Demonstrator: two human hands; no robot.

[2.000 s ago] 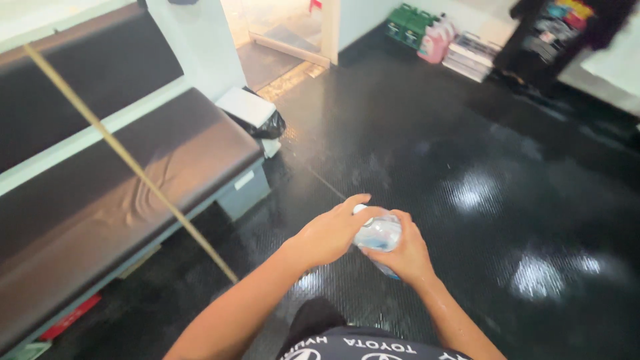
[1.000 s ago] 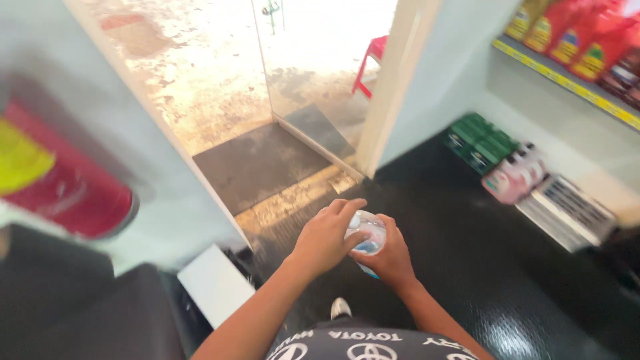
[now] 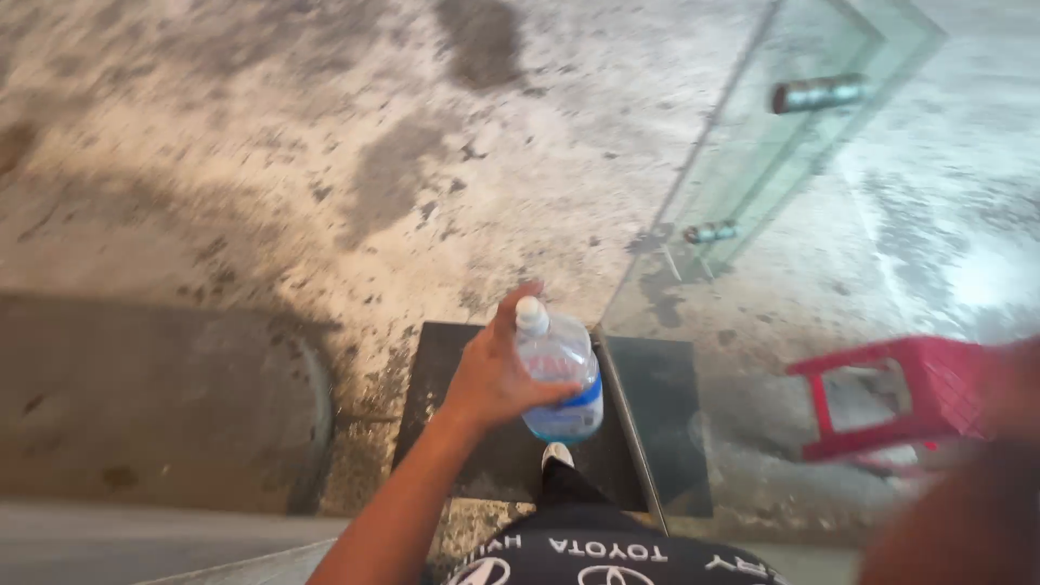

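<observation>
My left hand grips a clear plastic bottle with a white cap and a blue-banded label, held in front of my body. Some bluish liquid shows near its bottom. The thumb lies across the label and the fingers wrap behind the neck. My right arm is a blur at the right edge, away from the bottle; its hand is partly cut off near the pink stool, and its fingers cannot be made out.
A glass door with metal handles stands at my right. Past it is a pink plastic stool. Below the bottle lies a dark mat at the doorway, with my shoe over it. Stained concrete floor stretches ahead.
My right hand has left the bottle and moved out to the right; my left hand still holds it. The view has moved from the dark-floored room to the doorway.
</observation>
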